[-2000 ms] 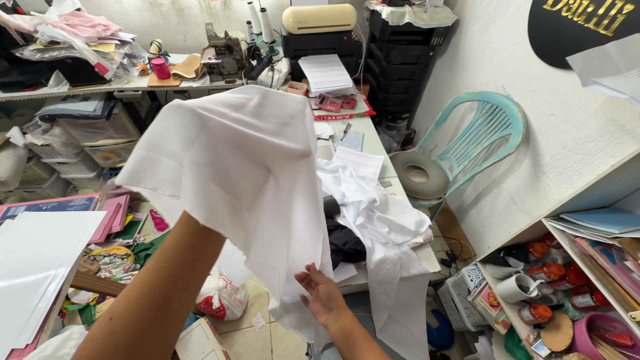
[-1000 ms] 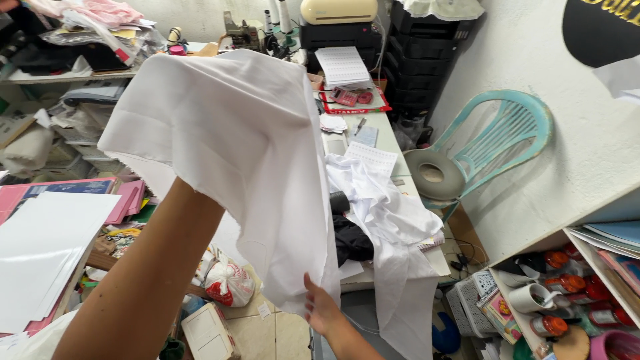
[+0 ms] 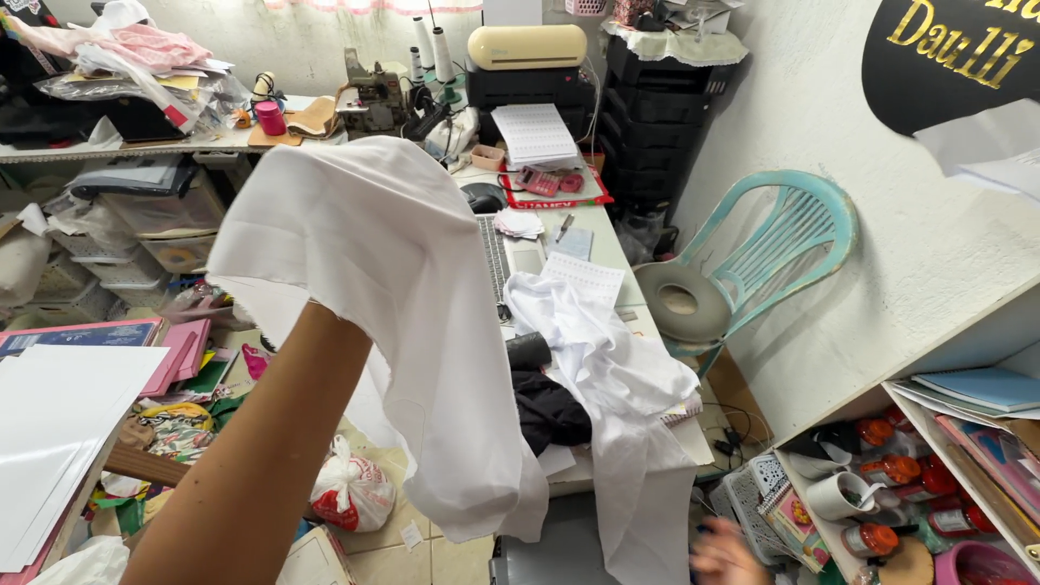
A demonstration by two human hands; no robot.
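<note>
A large piece of white fabric [image 3: 406, 325] drapes over my raised left arm, at the centre left. My left hand is under the cloth and hidden; only the forearm shows. My right hand [image 3: 725, 552] is blurred at the bottom edge, right of centre, apart from that fabric and close to the hanging end of a second white cloth [image 3: 609, 357]. This second cloth lies crumpled on the white desk and hangs over its front edge. Black fabric [image 3: 552, 410] and a dark cylinder [image 3: 529, 351] lie between the two white cloths.
The white desk [image 3: 605, 236] holds papers, a laptop, a calculator and a printer [image 3: 528, 93]. A turquoise chair [image 3: 780, 244] stands right of it. Open shelves [image 3: 902, 406] with jars are at the lower right. Paper sheets [image 3: 65, 439] lie at the left, and a knotted plastic bag [image 3: 353, 487] sits on the floor.
My right hand has moved away from the lower edge of the raised fabric, to the right and down. The left arm still holds the fabric up.
</note>
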